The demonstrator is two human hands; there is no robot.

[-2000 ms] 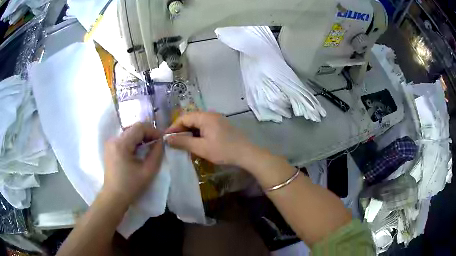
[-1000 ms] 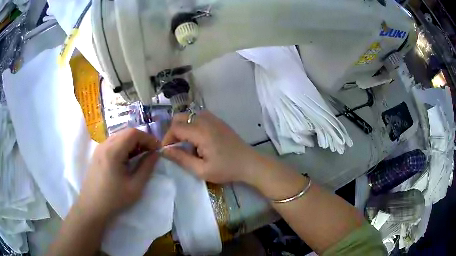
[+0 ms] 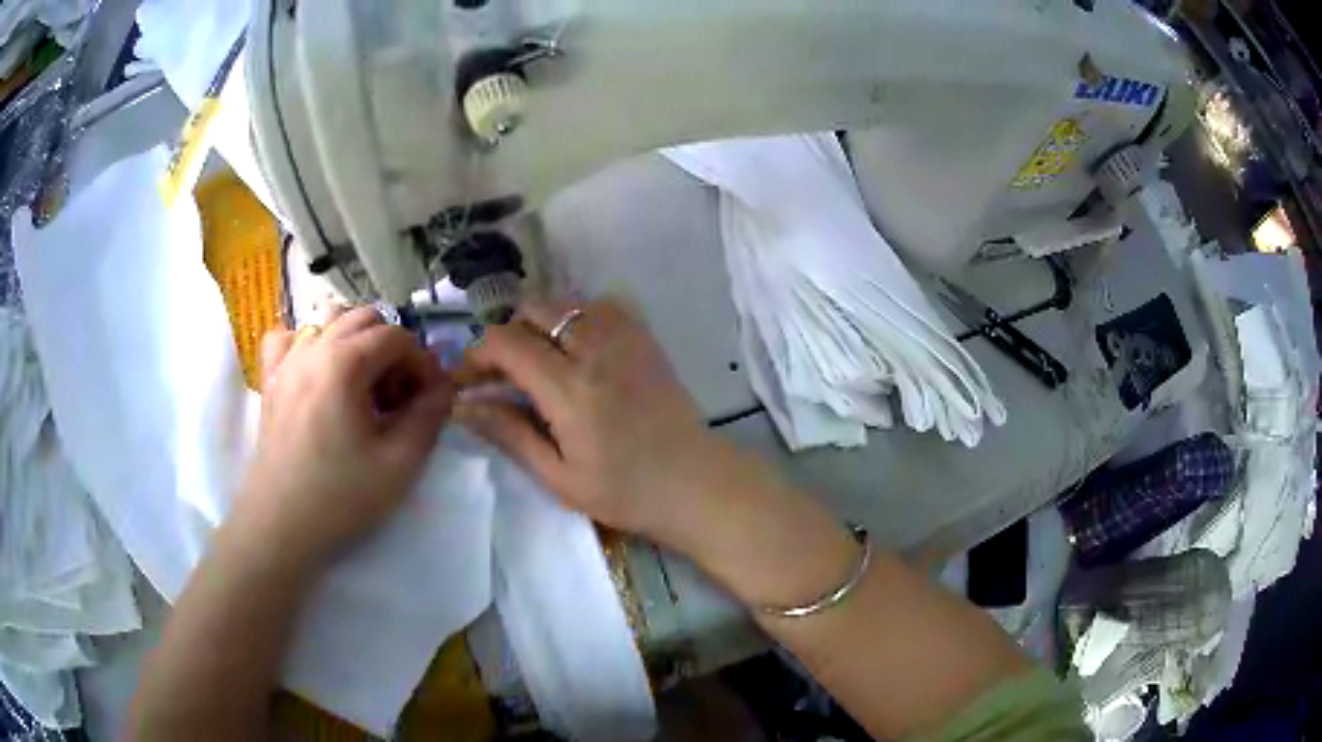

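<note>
A white garment panel (image 3: 123, 334) lies left of the needle area, and white cloth hangs below my hands. A long white strip (image 3: 573, 616) runs from my fingers down toward the lap. My left hand (image 3: 348, 413) and my right hand (image 3: 573, 420) pinch the cloth edge just in front of the sewing machine's (image 3: 667, 73) needle area, fingertips close together. The fingers hide the seam and most of the presser foot. A fanned strip bundle (image 3: 841, 305) lies under the machine arm.
Black thread snips (image 3: 1022, 351) lie right of the strip bundle. Loose white cut pieces (image 3: 58, 536) are at far left. A checked cloth roll (image 3: 1153, 497), a black rectangle (image 3: 998, 563) and a white cloth heap (image 3: 1261, 420) are at right. Amber tape (image 3: 244, 268) patches the table.
The view has moved closer to the machine since the first frame. Since the second, my left hand has turned and moved up toward the needle area. Both hands stay on the cloth.
</note>
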